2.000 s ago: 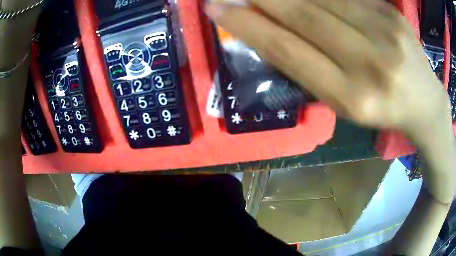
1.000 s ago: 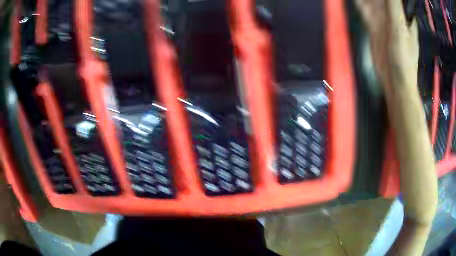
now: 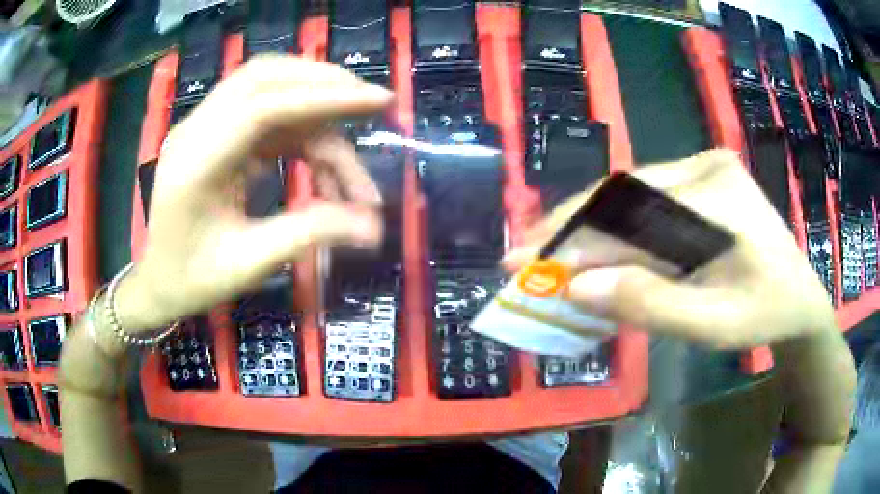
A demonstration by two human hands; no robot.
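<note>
A red foam tray (image 3: 405, 419) holds two rows of open black flip phones (image 3: 470, 362). My right hand (image 3: 714, 260) is over the tray's right side. It holds a white and orange flat block (image 3: 545, 309) between thumb and fingers, together with a thin black back cover (image 3: 656, 222). My left hand (image 3: 241, 203) is over the left part of the tray, thumb and fingers apart, with nothing clearly seen in it. A shiny clear film (image 3: 434, 145) shows between the hands over the middle phones; I cannot tell whether a hand touches it.
Another red tray (image 3: 87, 125) with closed phones stands at the left. A further red tray (image 3: 709, 72) with open phones stands at the right. The dark green bench (image 3: 642, 82) shows between trays. A small fan (image 3: 85, 10) is at the far left. Clear plastic hangs below the front edge.
The view has pulled back and shows the whole tray. My left hand has come in over the tray. My right hand has come back over it with the white and orange block and black cover.
</note>
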